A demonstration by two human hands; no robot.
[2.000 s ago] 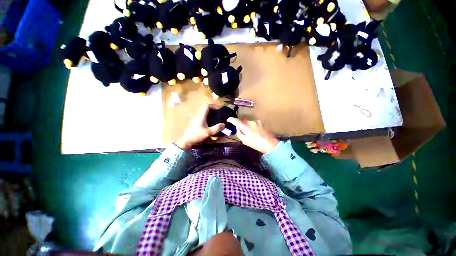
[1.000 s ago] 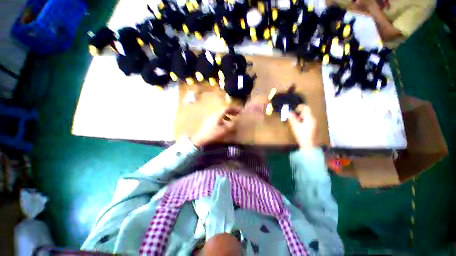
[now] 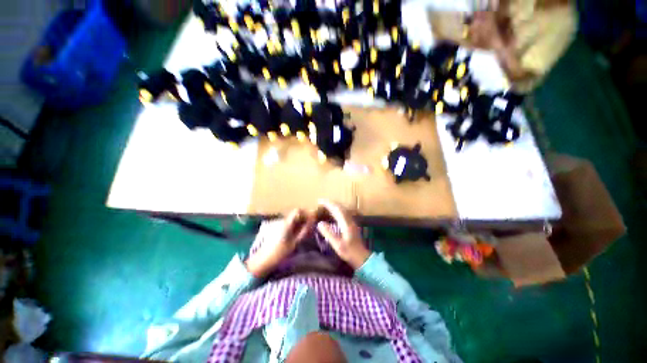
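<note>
My left hand point(image 3: 285, 241) and my right hand point(image 3: 344, 237) are close together over my lap at the table's front edge. Their fingers are bent; blur hides whether a needle or thread is between them. A black plush penguin point(image 3: 407, 164) with a white patch lies alone on the cardboard mat point(image 3: 305, 188), right of centre. A blurred pinkish item, perhaps the thread snips point(image 3: 358, 169), lies on the mat. More black plush penguins point(image 3: 333, 135) with yellow parts stand in a row at left.
Many more plush toys are heaped at the back of the white table point(image 3: 163, 174). A person in a yellowish top point(image 3: 539, 39) is at the back right. A colourful soft item point(image 3: 465, 249) hangs at the right front edge, beside an open carton point(image 3: 585, 205). A blue crate point(image 3: 74, 53) stands at upper left.
My right hand held the penguin out on the right of the mat, let it go there and came back beside my left hand. Both hands are now lower, over my lap. The view has shifted.
</note>
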